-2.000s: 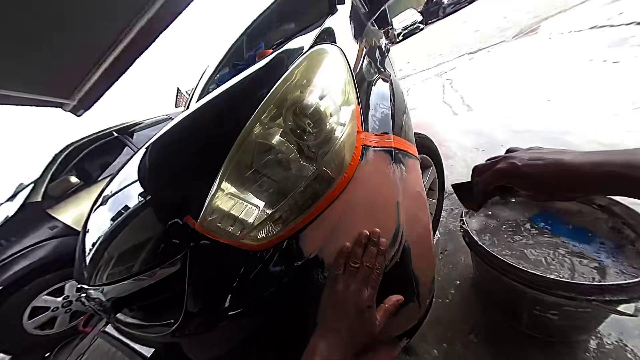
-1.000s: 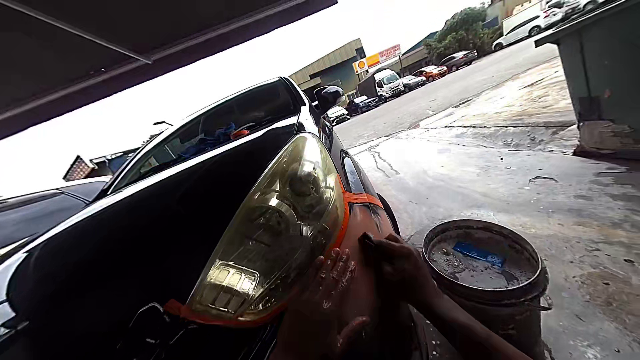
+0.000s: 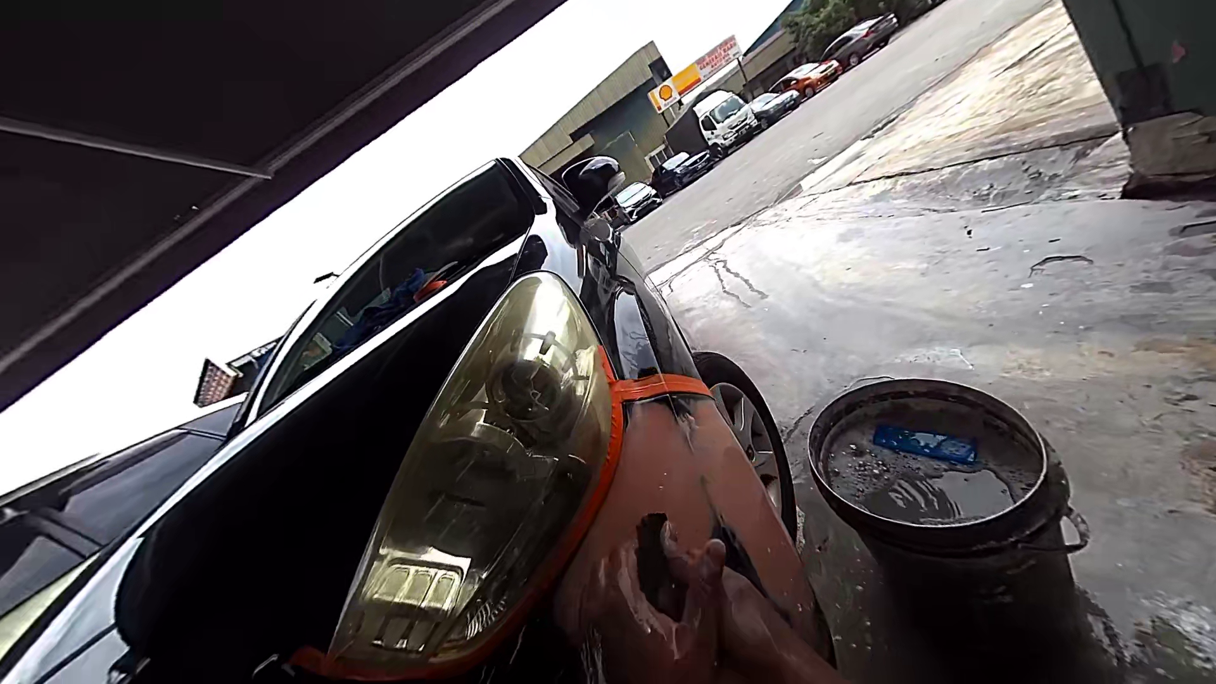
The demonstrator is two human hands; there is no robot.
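Note:
My left hand [image 3: 622, 603] and my right hand [image 3: 727, 598] are together, low in front of the bumper corner [image 3: 665, 465], which has dull reddish-brown patches. A dark, thin abrasive-like sheet [image 3: 654, 560] shows between them, pinched by my right hand; my left hand is against it, its grip partly hidden. Wet grey smears cover the fingers. Left of the hands is a yellowed car headlight [image 3: 484, 465], edged with orange masking tape [image 3: 608, 456]. A strip of this tape crosses to the fender.
A dark bucket [image 3: 959, 546] of murky water, with a blue block [image 3: 924, 444] in it, stands right of the car on wet concrete. The front wheel [image 3: 750, 427] is behind the bumper. A dark roof hangs overhead at upper left. Parked vehicles line the road beyond.
My right hand was over the bucket with the dark sheet, then came to the bumper. It is now against my left hand, which earlier lay flat on the bumper. The view has turned.

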